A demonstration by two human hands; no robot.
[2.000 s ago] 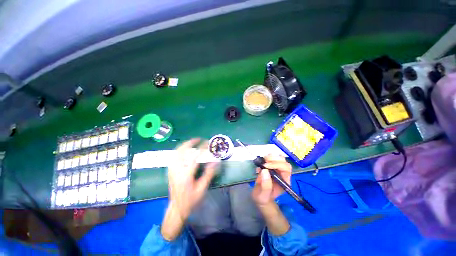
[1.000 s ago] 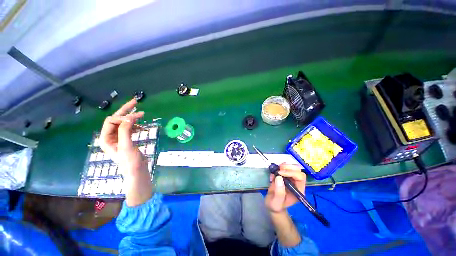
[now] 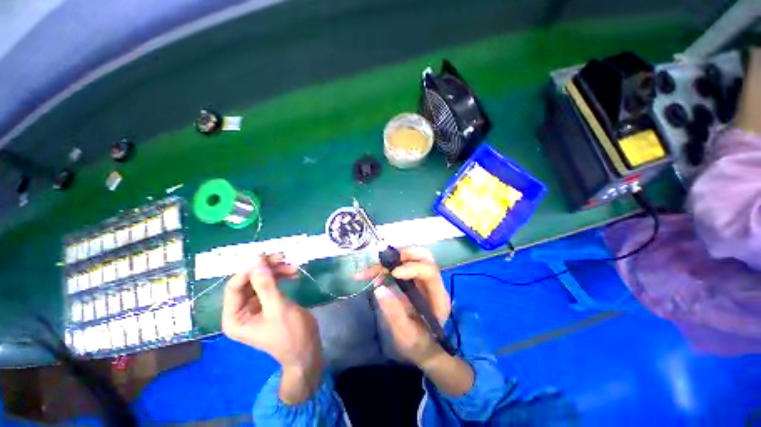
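Observation:
My right hand [image 3: 410, 304] holds the black soldering iron [image 3: 390, 258]. Its silver tip points up and left beside the white-rimmed round holder [image 3: 349, 228], which has a dark speckled middle. My left hand [image 3: 271, 321] pinches a thin pale strand [image 3: 334, 293] that runs across to the fingers of my right hand; it looks like solder wire. The strand also trails left over the battery tray. The green solder spool [image 3: 215, 201] stands behind my left hand. The battery tray [image 3: 129, 275] with rows of silver-white cells lies at the left.
A white strip [image 3: 225, 259] runs along the bench edge. A blue bin [image 3: 524, 197] of yellow parts, a tub [image 3: 408, 140], a fan [image 3: 455, 113] and a soldering station [image 3: 584, 142] stand to the right. Black discs with pale tabs lie at the back left. A neighbour's sleeve [image 3: 738, 188] shows far right.
My left hand has moved from over the battery tray to nearer the holder, with the strand now stretched between the hands. My right hand has come closer to the holder with the iron. The view has shifted.

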